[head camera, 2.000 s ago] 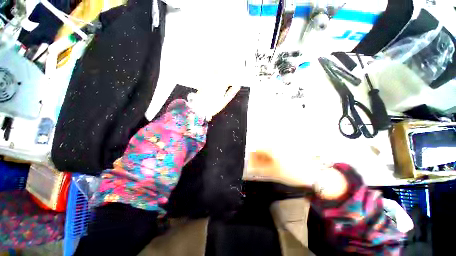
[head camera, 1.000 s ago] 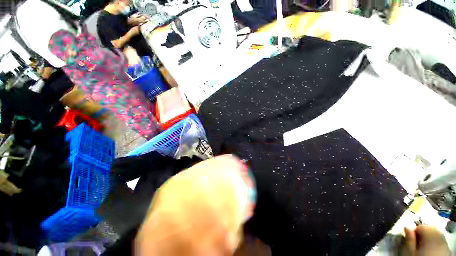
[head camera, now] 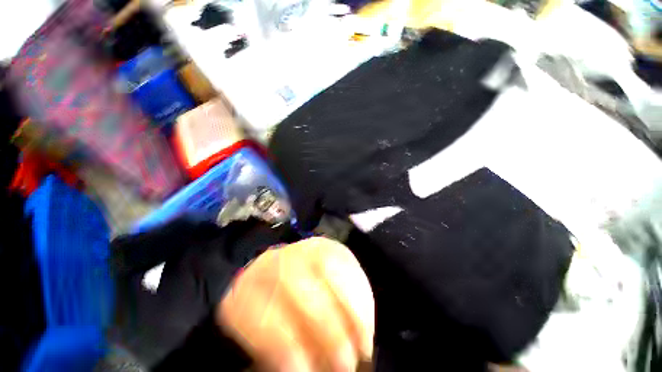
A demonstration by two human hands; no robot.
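A speckled black fabric piece (head camera: 472,269) lies in front of me, its right part on the white table (head camera: 581,160). More black speckled fabric (head camera: 377,116) is piled behind it on the left. My left hand (head camera: 305,309) is blurred at the bottom centre, back of the hand up, over dark cloth at the fabric's left side. Its fingertips are hidden or cut off, so I cannot tell whether it grips cloth. A small skin-toned patch at the bottom edge, right of centre, may be part of my right hand; the rest is out of view.
A blue basket (head camera: 192,200) with a clear bag (head camera: 250,192) stands left of the fabric. A red-rimmed pale container (head camera: 207,134) is behind it. Another blue basket (head camera: 69,254) stands far left. Patterned cloth (head camera: 94,94) is upper left. Black cloth (head camera: 185,265) lies below the basket.
The view has shifted slightly, so the baskets sit further left. The person at the upper left has left the picture. My right hand has nearly left it. A small white gap shows above my left hand.
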